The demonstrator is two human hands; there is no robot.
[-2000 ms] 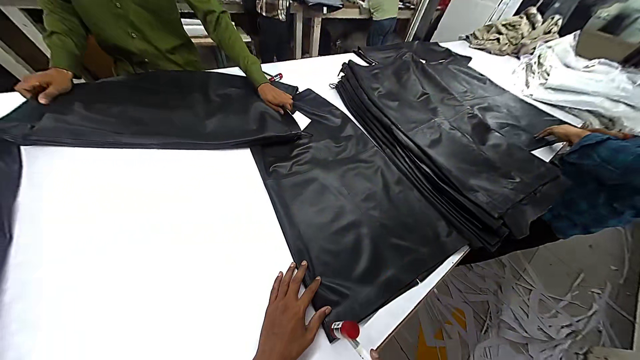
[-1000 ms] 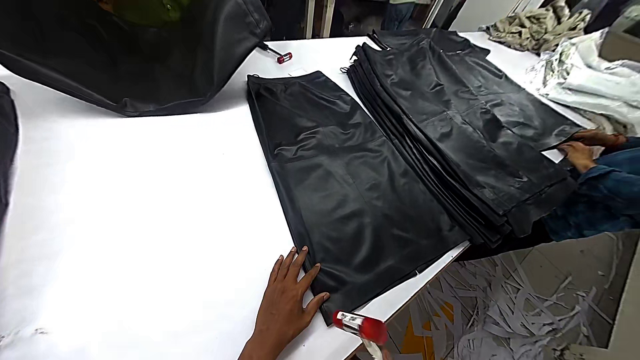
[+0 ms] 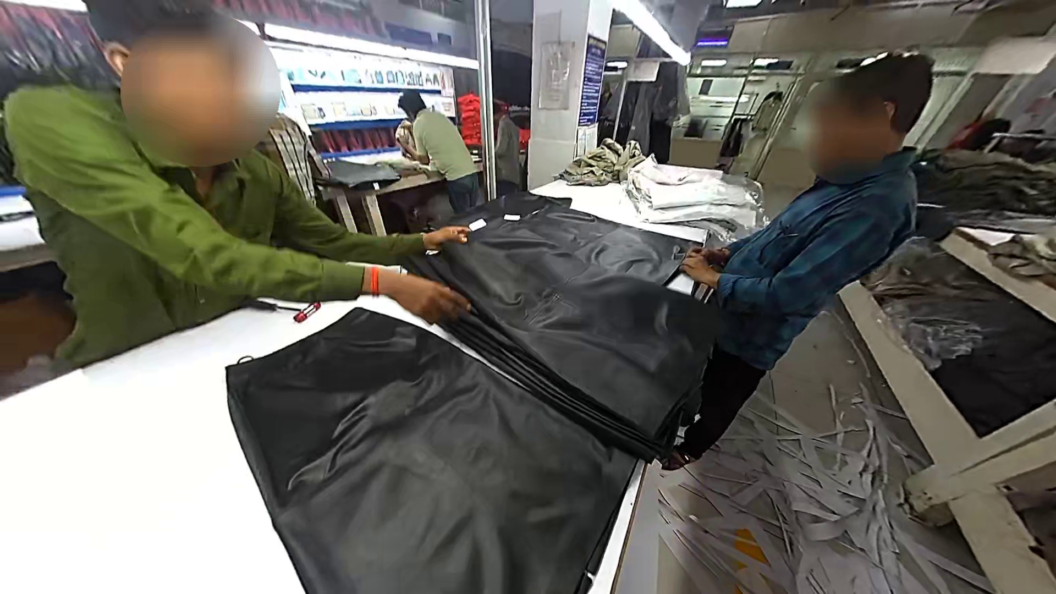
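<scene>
Neither my left hand nor my right hand shows in the head view. A black leather-like garment [image 3: 445, 462] lies flat on the white table [image 3: 148, 470], nearest to me. Beyond it is a stack of similar black garments [image 3: 569, 322], whose layered edges face the near garment. A co-worker in a green shirt has both hands at the left side of the stack. Another person in a blue shirt touches its far right edge. A small red tool [image 3: 307, 312] lies on the table beyond the near garment, by the green-shirted co-worker.
White garments in clear plastic [image 3: 693, 194] and a crumpled olive cloth [image 3: 605, 162] lie at the table's far end. Paper strips [image 3: 808, 487] litter the floor at the right. A wooden-framed rack [image 3: 907, 388] holds plastic-covered dark material. More people stand farther back.
The view has swung up a lot, and the hand on the near garment's lower corner has left it. The co-worker's raised black garment is no longer over the table's left; their hands are now at the stack.
</scene>
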